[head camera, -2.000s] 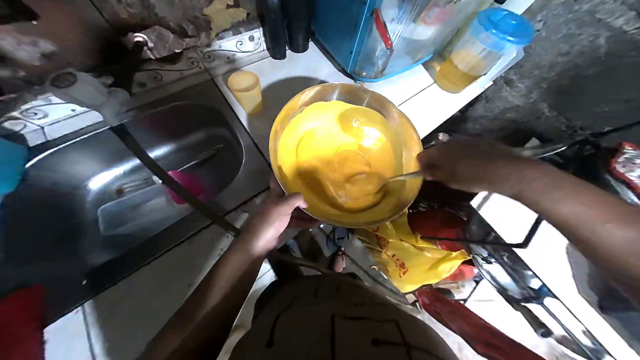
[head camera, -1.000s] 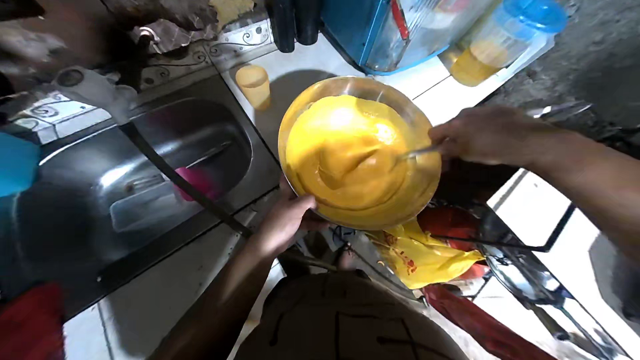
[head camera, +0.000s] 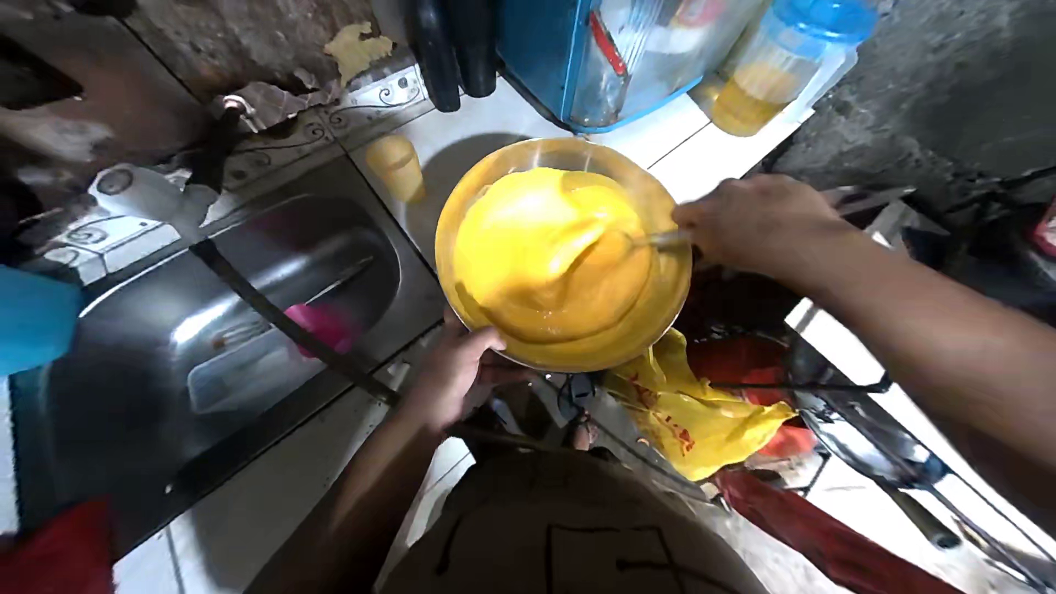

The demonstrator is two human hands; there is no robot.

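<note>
A round metal bowl (head camera: pixel 565 355) holds a thick yellow mixture (head camera: pixel 528 247), swirled and glossy. My left hand (head camera: pixel 458 371) grips the bowl's lower left rim, thumb on the edge and the other fingers beneath. On the right side, my right hand (head camera: pixel 763 223) is closed around the handle of a metal utensil (head camera: pixel 660 239). The far end of that utensil sits in the mixture and is hidden, so its exact kind cannot be told. A pale yellow plastic cup (head camera: pixel 396 169) stands on the tiles left of the bowl.
A steel sink (head camera: pixel 165 330) at left holds a pink item (head camera: pixel 322 328) and a clear tray (head camera: pixel 239 371); a dark hose (head camera: pixel 285 322) crosses it. Behind stand a blue-framed container (head camera: pixel 536 58) and a blue-lidded pitcher (head camera: pixel 755 82). A yellow plastic bag (head camera: pixel 701 421) lies below right.
The utensil in my right hand has moved within the mixture, and the swirls on its surface have changed shape. My left hand still holds the bowl.
</note>
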